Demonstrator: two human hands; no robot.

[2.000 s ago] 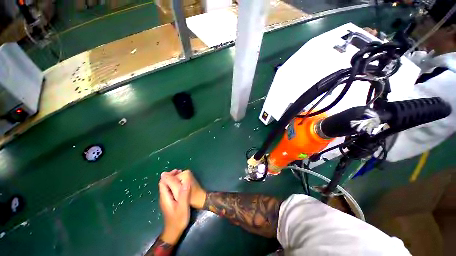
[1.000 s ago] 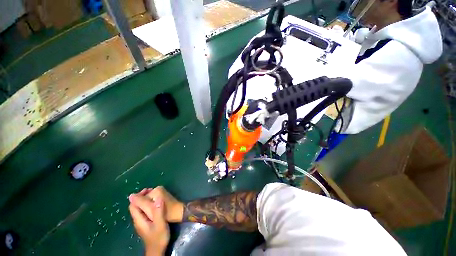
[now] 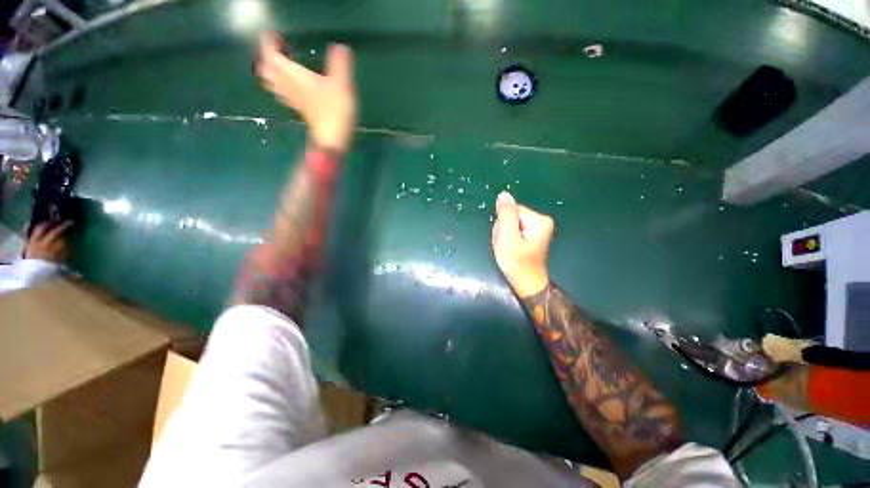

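Note:
My left hand (image 3: 310, 91) is blurred, reaching over the far left part of the green belt (image 3: 401, 315), thumb and fingers apart. A small dark patch shows at its fingertips, too unclear to name. My right hand (image 3: 522, 238) is a loose fist above the belt's middle, with nothing visible in it. Small silver-white screws (image 3: 458, 191) lie scattered left of it. A black housing with a whitish disc face (image 3: 516, 85) sits beyond it, and a plain black housing (image 3: 756, 100) lies far right.
The orange screwdriver (image 3: 839, 393) is at the lower right edge, below a white box with a red-yellow switch (image 3: 806, 246). A grey post (image 3: 801, 148) stands at right. An open carton (image 3: 86, 353) is at lower left. Another person's hand (image 3: 48, 243) is at the left edge.
My hands, clasped together before, are now apart, the left reaching far forward and left. The view has turned left, so the screwdriver and housings appear farther right.

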